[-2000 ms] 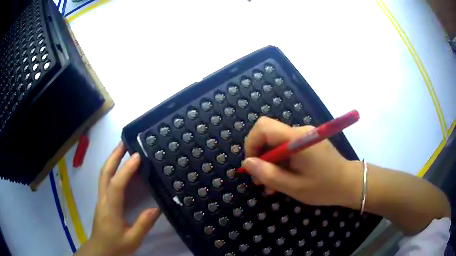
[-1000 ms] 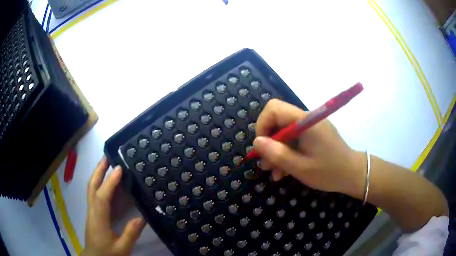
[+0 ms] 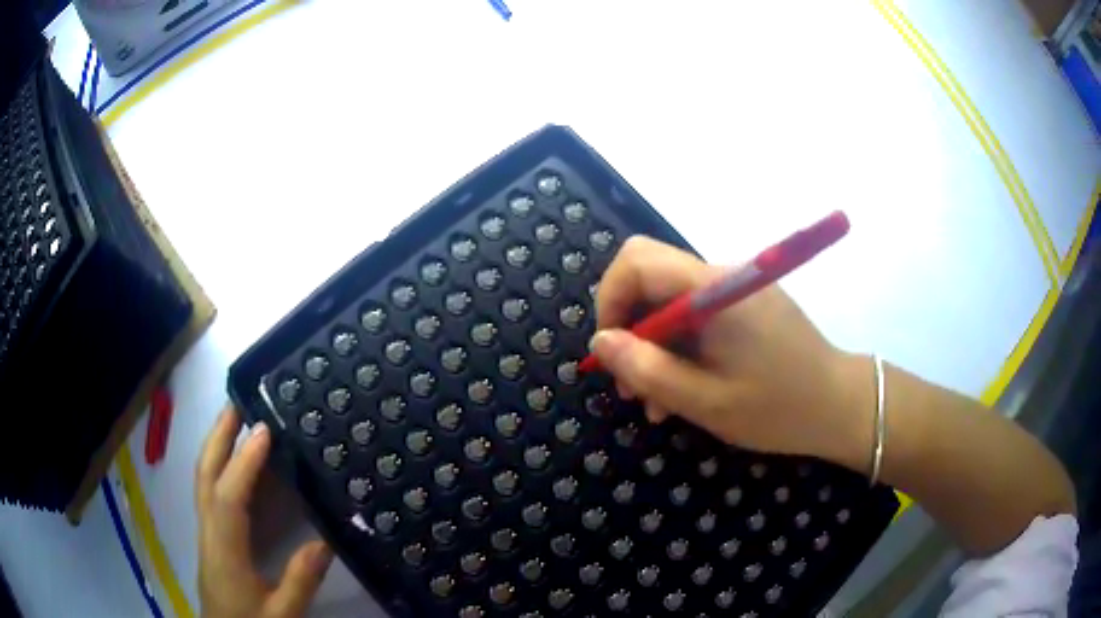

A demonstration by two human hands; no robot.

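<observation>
A black component tray (image 3: 398, 248) lies tilted in front of me, its lower part cut off by the bottom edge. Small round silvery components (image 3: 479, 390) sit in rows in its pockets. My right hand (image 3: 724, 362) holds a red marker pen (image 3: 773, 262) over the tray, its tip at a component near the middle. Some pockets are hidden behind this hand. My left hand (image 3: 242, 519) rests at the tray's left edge, fingertips against the rim, thumb apart; its lower part is cut off.
A tall black tray stack (image 3: 109, 350) stands at the left on brown cardboard (image 3: 193, 302). A short red piece (image 3: 158, 425) lies beside it. A grey-white object (image 3: 151, 30) is at the top left, a small blue thing (image 3: 500, 9) at the top. Yellow tape (image 3: 984, 133) crosses the right.
The tray, stack and red piece appear further left and lower in view. The pen tip is at a different spot on the tray. More of the grey-white object and the blue thing shows at the top.
</observation>
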